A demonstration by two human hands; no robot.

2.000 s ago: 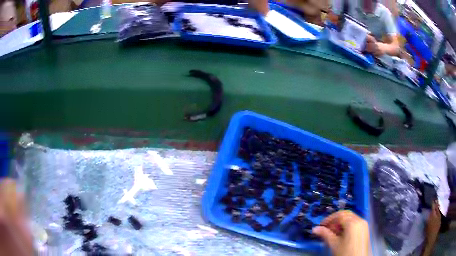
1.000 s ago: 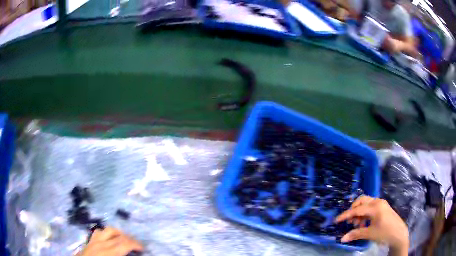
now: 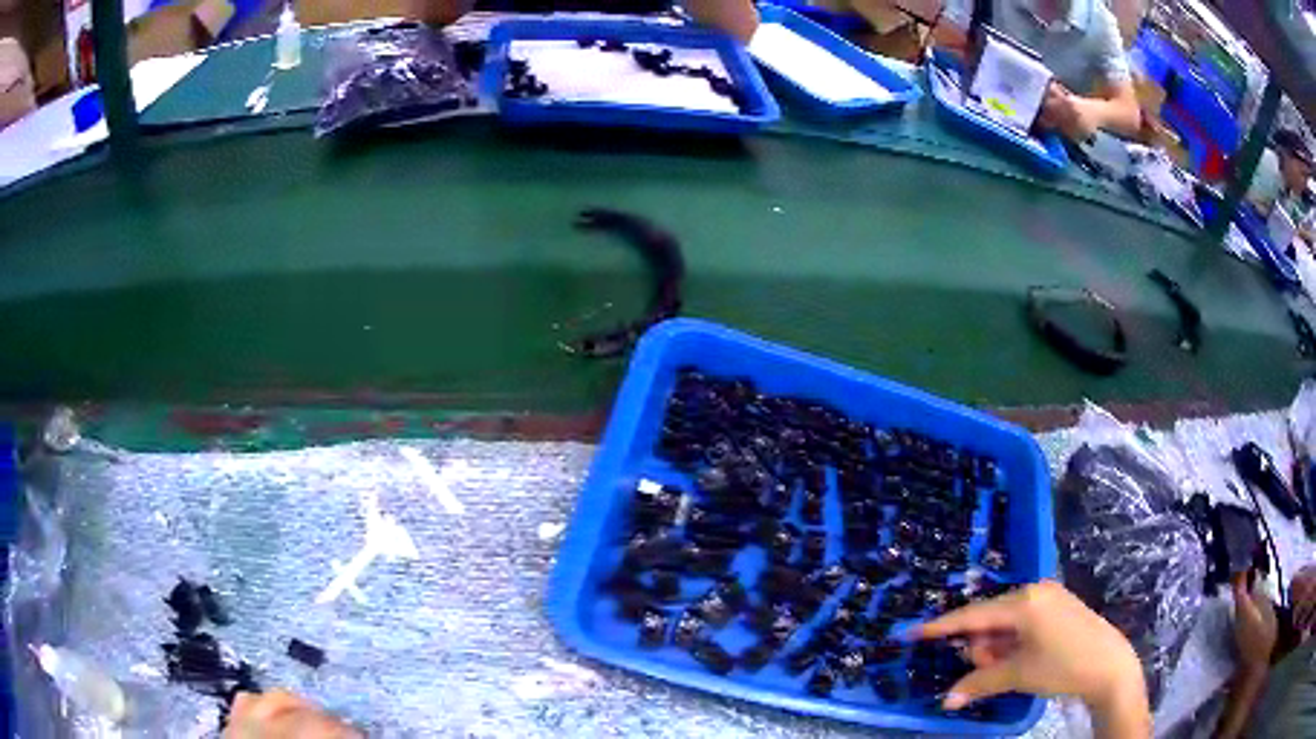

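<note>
A blue plastic bin (image 3: pixel 595 556) full of small black plastic parts (image 3: pixel 765 498) lies on the silvery bubble wrap. My right hand (image 3: pixel 1032 647) is over the bin's front right corner, thumb and index finger apart above the parts; whether it holds one cannot be told. My left hand (image 3: pixel 289 716) is cut off by the bottom edge, at the near end of a loose pile of small black parts (image 3: pixel 199 657). Its fingertips are mostly hidden, so its grip cannot be told. A single black part (image 3: pixel 306 653) lies right of the pile.
A green conveyor belt (image 3: pixel 361 260) behind the bin carries curved black bands (image 3: pixel 664 274). White scraps (image 3: pixel 378 546) lie left of the bin, a clear bag of dark parts (image 3: pixel 1133 541) right of it. Blue trays (image 3: pixel 635 120) and a person's arm (image 3: pixel 1090 116) show across the belt. Another person's hand (image 3: pixel 1253 621) is at right.
My left hand has come in from the left edge to the pile. My right hand stays over the bin, its thumb and index finger now apart. The view has shifted.
</note>
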